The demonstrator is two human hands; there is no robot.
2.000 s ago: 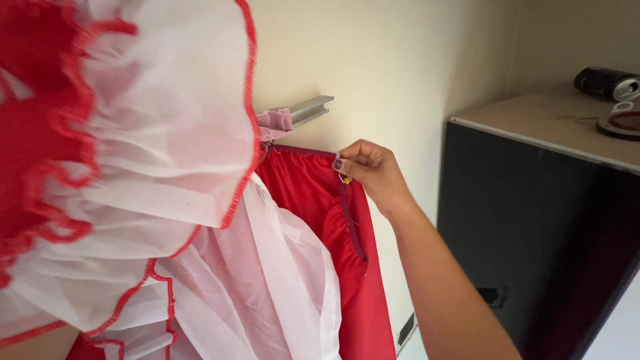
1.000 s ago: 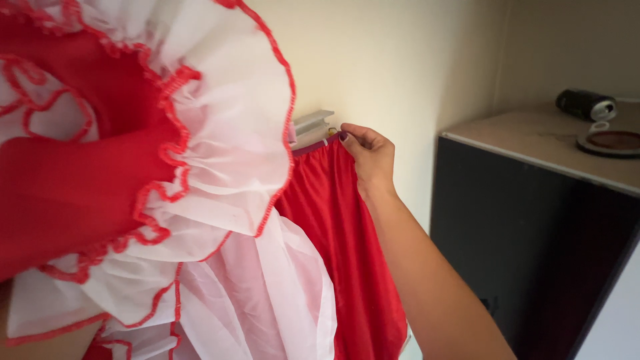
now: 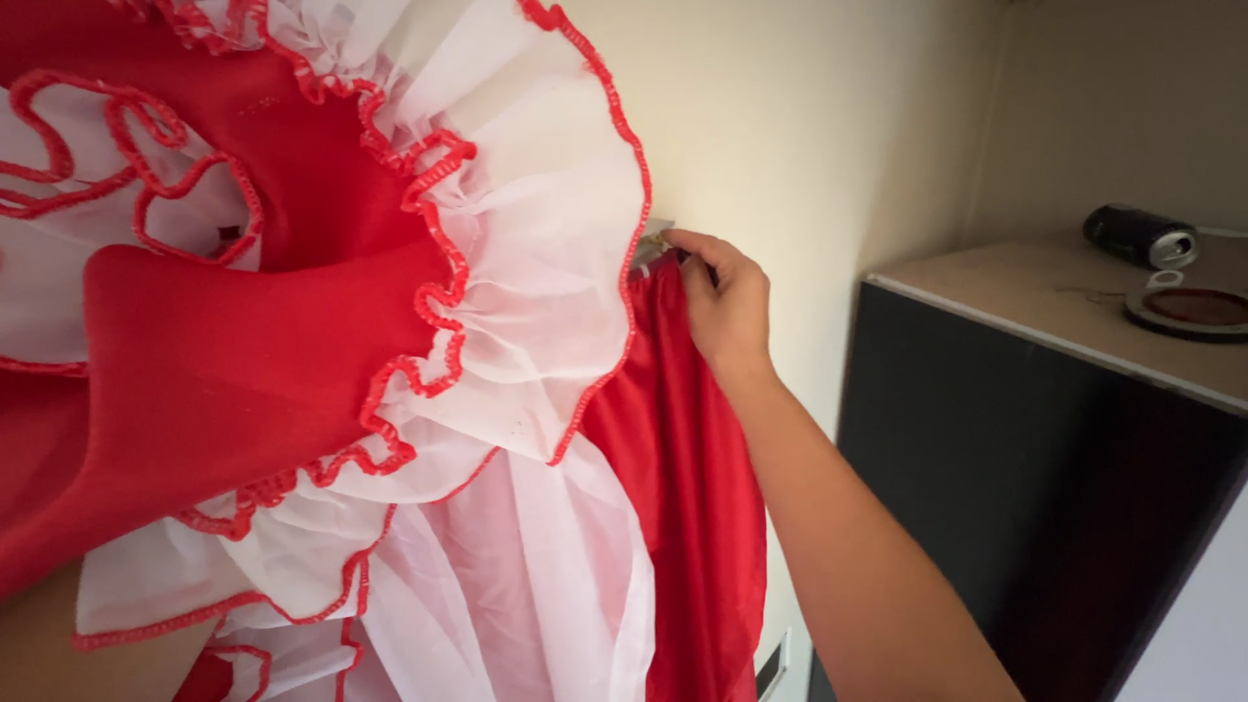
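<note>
My right hand (image 3: 723, 304) pinches the top edge of a red satin curtain (image 3: 687, 468) at the end of a pale metal curtain rail (image 3: 651, 244). The red cloth hangs in folds below my fingers. White sheer fabric (image 3: 546, 565) hangs to its left. A large red fabric piece with white ruffles (image 3: 546, 244), edged in red stitching, fills the left of the view and covers most of the rail. My left forearm shows at the lower left under the ruffles; the left hand itself is hidden behind the cloth.
On the right stands a dark-sided cabinet (image 3: 994, 448) with a light wooden top. A dark drink can (image 3: 1141, 236) lies on its side there, beside a round object (image 3: 1194, 310) with a reddish centre. A cream wall (image 3: 780, 127) rises behind the rail.
My right hand has brought the red curtain's top corner up to the rail's end; two seconds ago it held that corner below and right of the rail. The ruffled cloth covers more of the rail.
</note>
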